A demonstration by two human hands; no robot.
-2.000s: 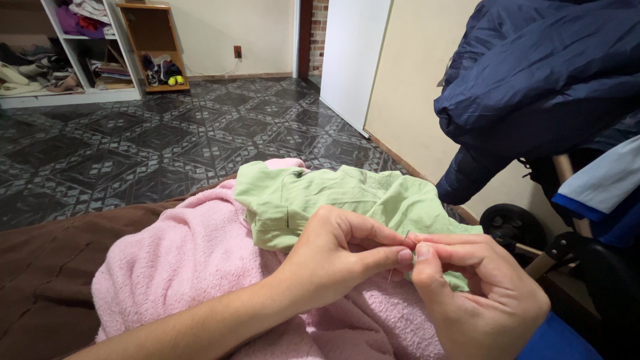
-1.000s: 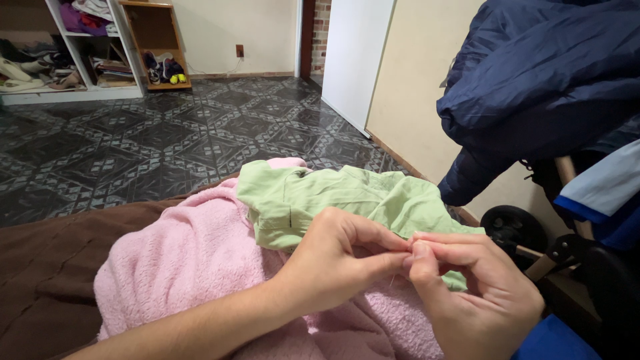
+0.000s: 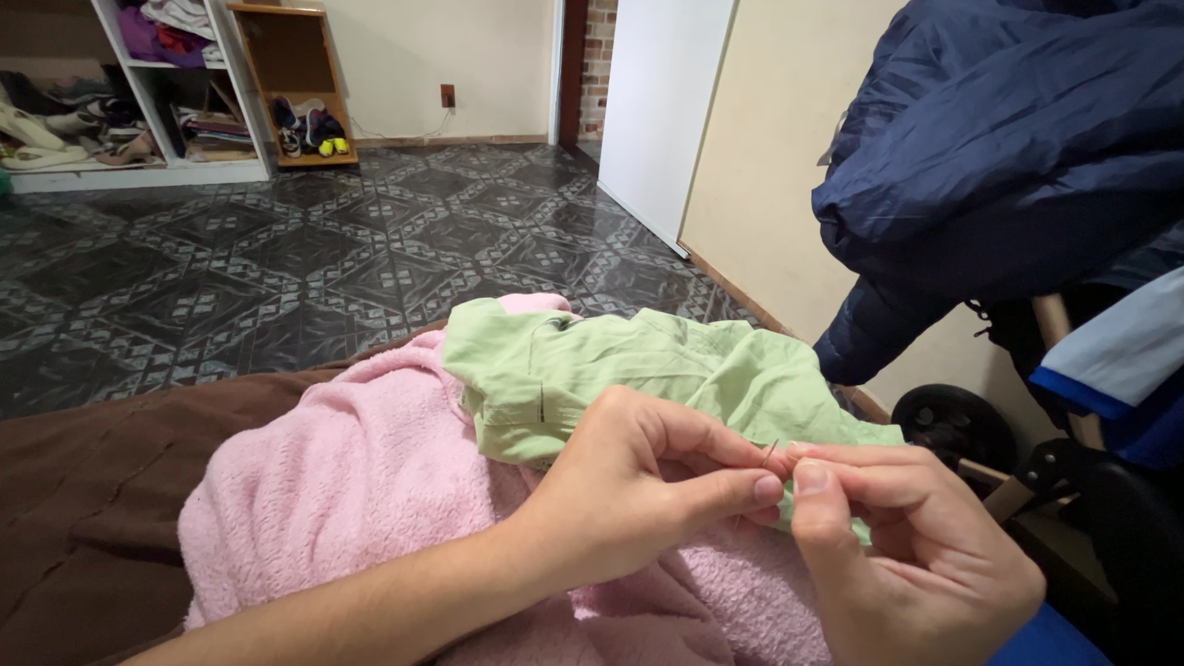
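Between the thumb and index finger of my left hand (image 3: 638,486) is a thin sewing needle (image 3: 770,453), its tip sticking up past the fingertips. My right hand (image 3: 911,546) meets it fingertip to fingertip, thumb and index finger pinched together; whatever they pinch, perhaps thread, is too fine to make out. Beneath and behind both hands lies a light green cloth garment (image 3: 610,361) with short dark stitch marks. It rests on a fluffy pink blanket (image 3: 351,481), which spreads under my forearm.
Brown fabric (image 3: 102,481) covers the surface at left. A navy padded jacket (image 3: 999,157) hangs at right over a frame with a black wheel (image 3: 953,427). White shelves (image 3: 148,111) and a wooden shoe rack (image 3: 301,83) stand across the dark tiled floor (image 3: 416,231).
The needle shows above my left fingertips now, where one second ago it could not be made out. Both hands stay in nearly the same place, fingertips together.
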